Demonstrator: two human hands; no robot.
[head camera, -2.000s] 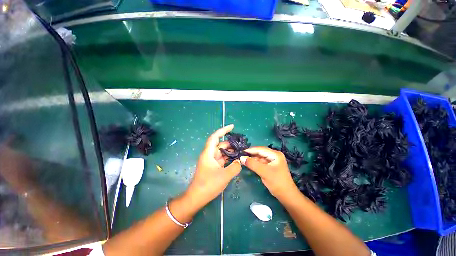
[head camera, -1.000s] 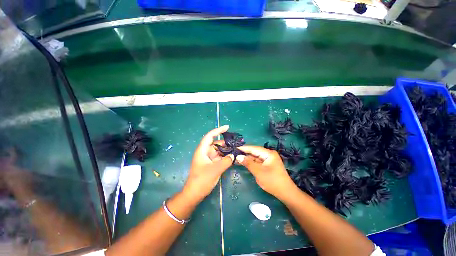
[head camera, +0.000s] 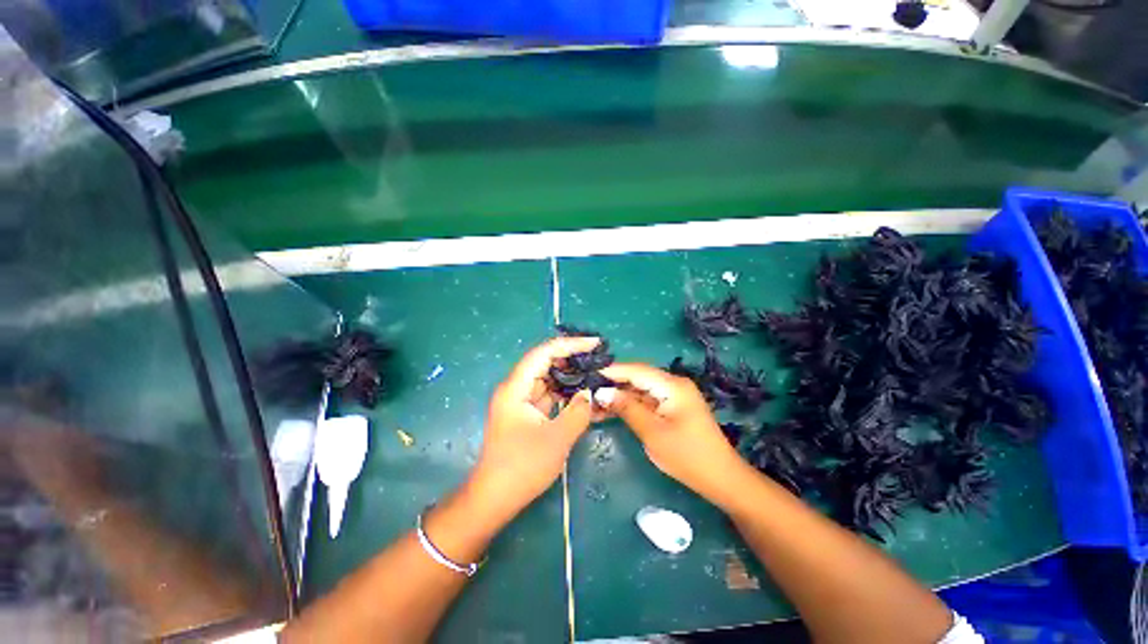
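A black flower piece (head camera: 582, 369) with many pointed petals is held at the middle of the green table. My left hand (head camera: 535, 415) grips it from the left, its index finger curled over the top. My right hand (head camera: 661, 415) pinches its right lower side; the thumbs meet below it. The fingers cover part of the piece, and a separate small part cannot be made out. A small white glue bottle (head camera: 664, 530) lies on its side below my right hand. A large loose pile of black pieces (head camera: 894, 377) lies to the right.
A blue bin (head camera: 1070, 390) of black pieces stands at the right. A clear panel (head camera: 139, 352) is at the left, beside a spare white bottle (head camera: 340, 466) and a black cluster (head camera: 358, 365). A green belt (head camera: 567, 151) with a white rail runs ahead; another blue crate (head camera: 504, 18) is beyond it.
My left index finger has come down over the top of the piece. Both hands stay together at nearly the same place. The view has shifted slightly.
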